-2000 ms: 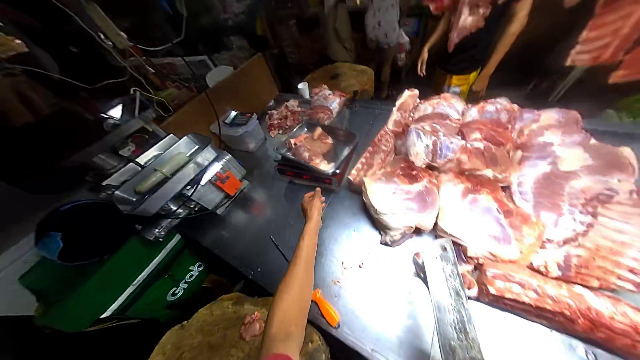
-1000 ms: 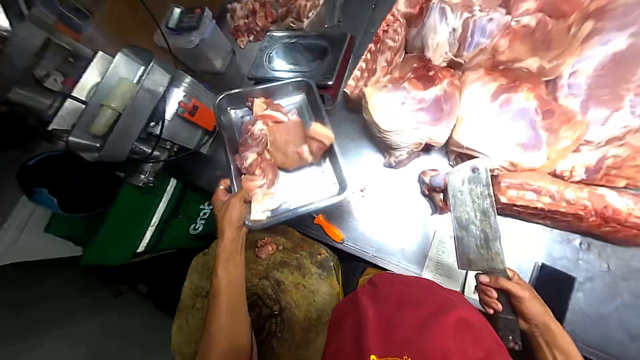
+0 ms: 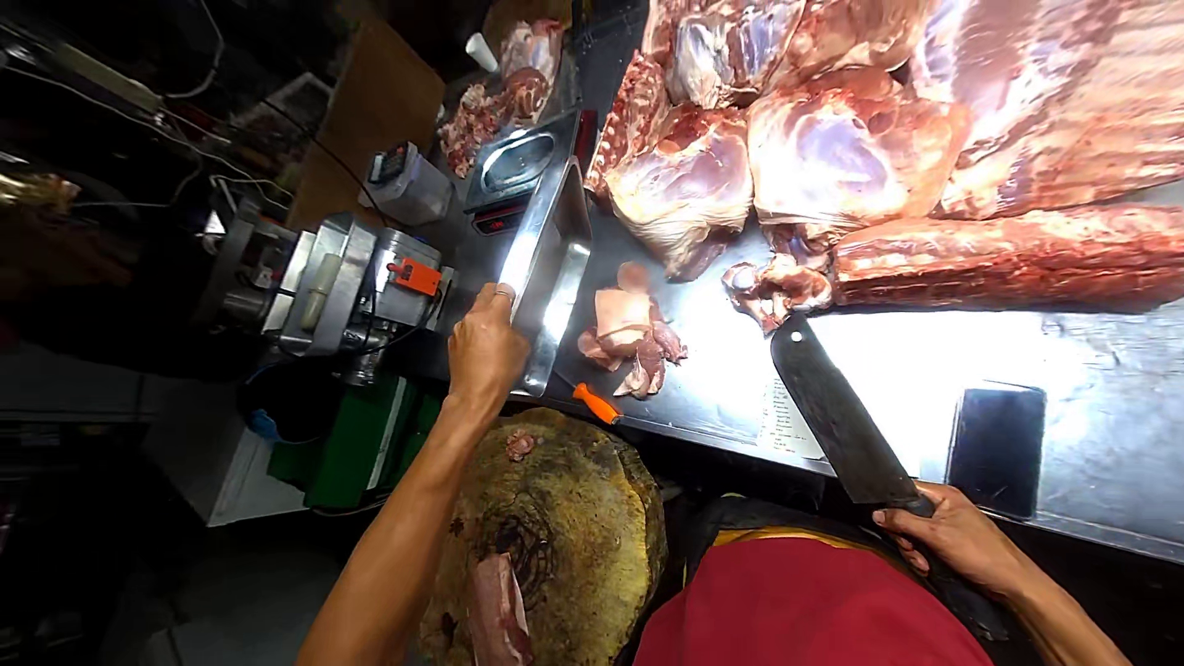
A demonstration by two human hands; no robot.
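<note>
My left hand [image 3: 487, 348] grips the rim of a metal tray [image 3: 553, 277], which is tipped on its side above the steel table. Pieces of cut meat [image 3: 634, 333] lie in a heap on the table, right of the tray. My right hand [image 3: 962, 541] holds a cleaver [image 3: 837, 416] by its dark handle, the blade over papers, its tip close to a meaty bone [image 3: 777, 285]. A round wooden chopping block [image 3: 573, 527] stands below, bearing a strip of meat [image 3: 499, 610] and a small scrap [image 3: 520, 445].
Large meat cuts [image 3: 851, 157] fill the table's far side. A weighing scale [image 3: 518, 171] stands behind the tray. An orange-handled tool [image 3: 597, 404] lies by the table edge, a phone [image 3: 997, 450] near my right hand. A metal machine [image 3: 338, 287] and a plastic container [image 3: 412, 190] are at left.
The tray, lying flatter with meat in it a second ago, is now tipped up, and the meat is on the table. A strip of meat now shows on the block.
</note>
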